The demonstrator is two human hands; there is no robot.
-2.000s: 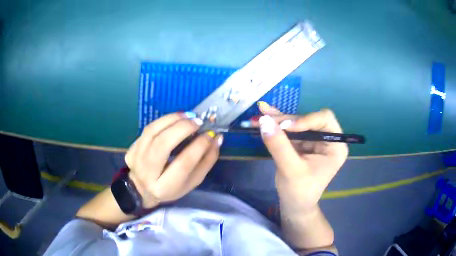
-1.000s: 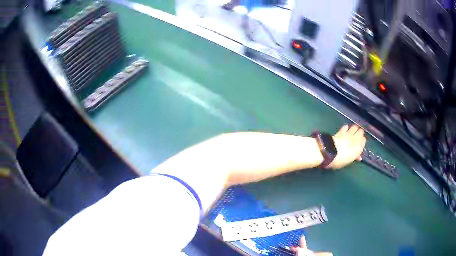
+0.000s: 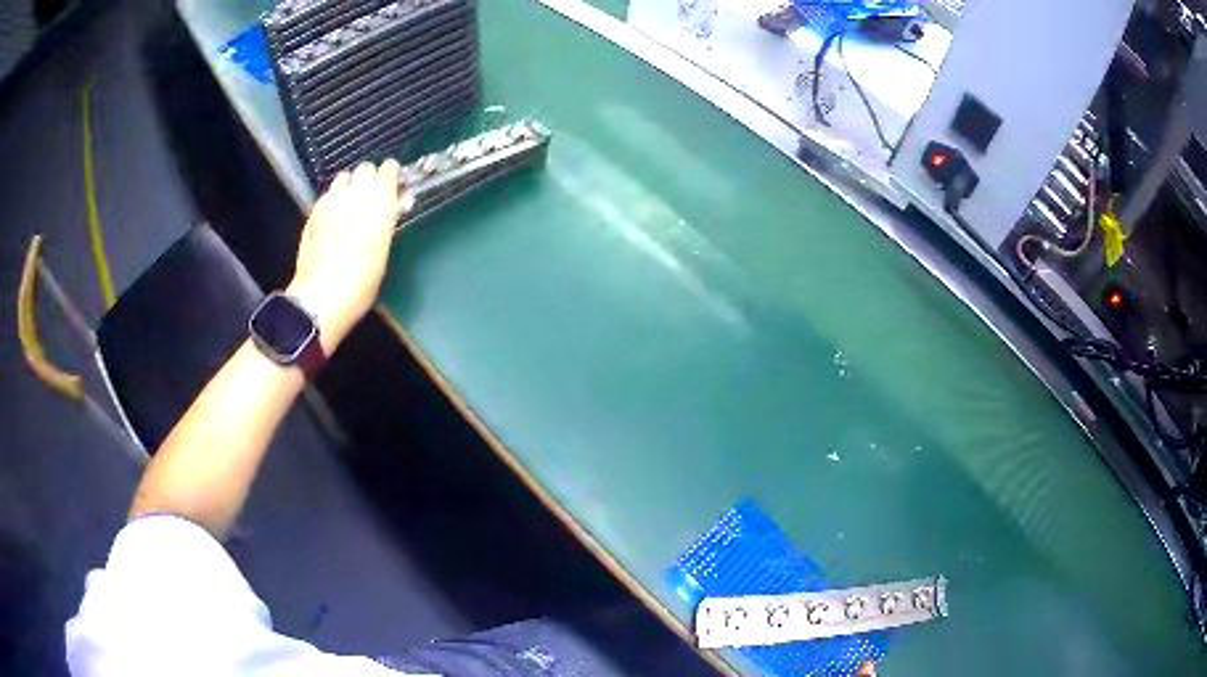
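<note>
My left hand (image 3: pixel 347 245), with a dark watch on the wrist, has its fingers closed on the near end of a grey bar housing (image 3: pixel 477 161) lying beside the stack. Its palm side and thumb are hidden. Another bar, pale silver with a row of round fittings (image 3: pixel 818 611), lies across the blue carrier sheet (image 3: pixel 748 556) near the front edge. Of my right hand only a small bit of fingertip (image 3: pixel 867 671) shows at the bottom edge; what it holds is out of the picture.
A block of stacked bars (image 3: pixel 377 93) stands at the upper left, with a blue piece (image 3: pixel 249 53) beside it. A black chair (image 3: pixel 179 324) is beyond the bench edge. Powered equipment (image 3: pixel 999 106) and cables line the back.
My left hand has moved from a dark bar at the far right to the bar by the stack. The view has shifted, and that dark bar no longer shows at the right.
</note>
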